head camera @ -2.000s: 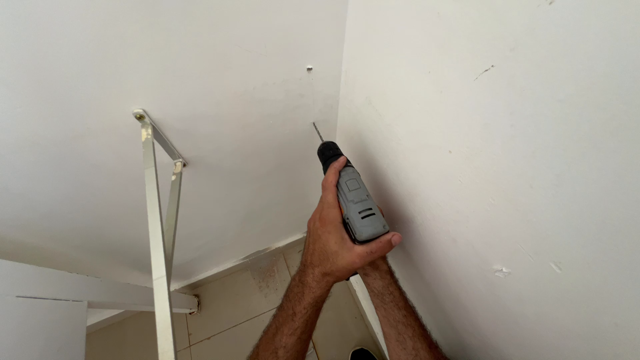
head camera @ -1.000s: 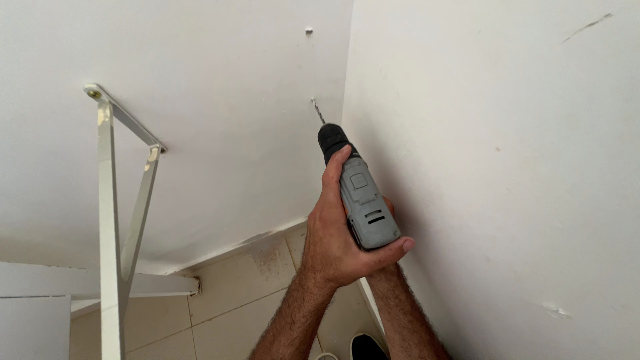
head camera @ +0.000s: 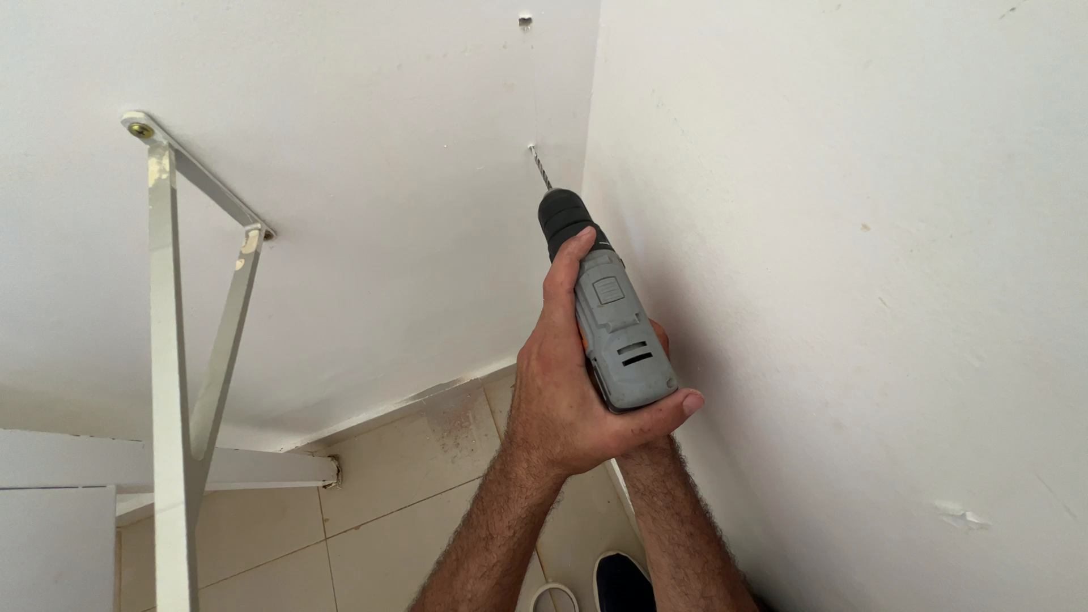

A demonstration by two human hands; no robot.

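A grey and black power drill [head camera: 625, 327] points up and away towards the white wall [head camera: 382, 212]. The tip of its drill bit [head camera: 541, 168] is at a small hole in that wall, close to the corner. Around the drill's left side and rear wraps my left hand [head camera: 565, 382], its index finger along the body by the chuck and its thumb behind the housing. My right hand [head camera: 660, 337] is mostly hidden beneath the drill; only a bit of it shows at the right, and it appears to hold the handle. Above the bit is a larger hole [head camera: 525, 21] in the wall.
A white metal shelf bracket [head camera: 170, 340] is screwed to the wall at left. A second wall [head camera: 850, 255] rises close on the right. Below are a white beam [head camera: 246, 466], floor tiles [head camera: 408, 527], a shoe [head camera: 623, 582] and a ring-shaped object [head camera: 554, 598], perhaps a tape roll.
The bit's tip was short of the small hole two seconds ago and is now at it. Both hands have stayed on the drill. The view has shifted somewhat.
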